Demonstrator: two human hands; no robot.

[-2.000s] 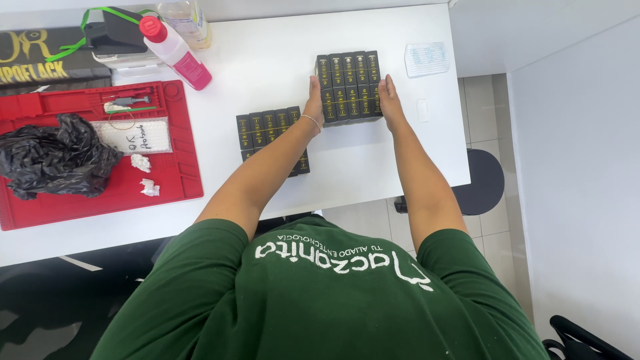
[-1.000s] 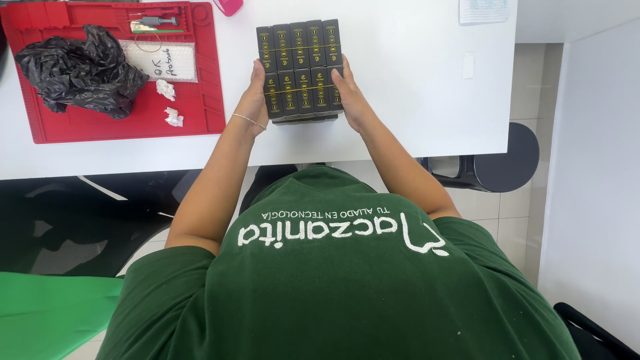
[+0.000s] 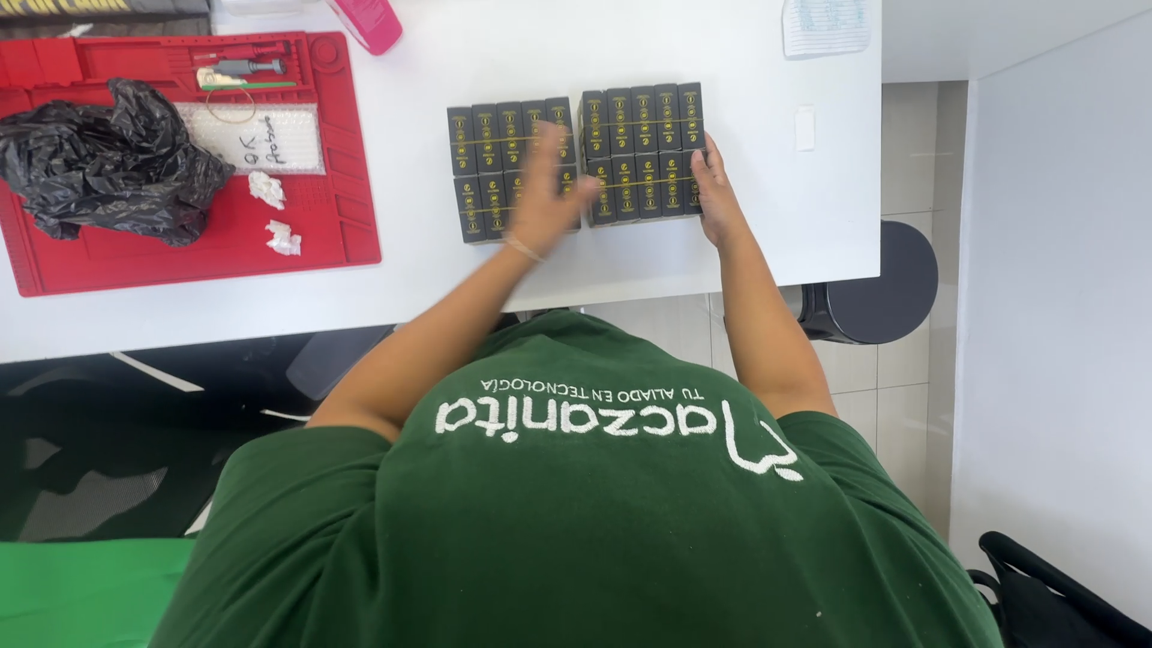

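Two blocks of small black boxes with gold print, each bound by thin yellowish bands, rest side by side on the white table with a narrow gap. My left hand, blurred and with fingers spread, is over the right part of the left block; whether it touches the boxes cannot be told. My right hand lies against the right side of the right block, thumb on its edge and fingers apart, not closed round it. My left hand hides some boxes of the left block.
A red work mat at left bears a crumpled black plastic bag, a bubble-wrap packet, screwdrivers and crumpled tissues. A pink bottle, a written paper and a small white piece lie farther around. A black stool stands beyond the table's right edge.
One second ago both hands held one block between them. Now two blocks lie together, and my left hand has come away from the held block's side to over the left block. The view has shifted.
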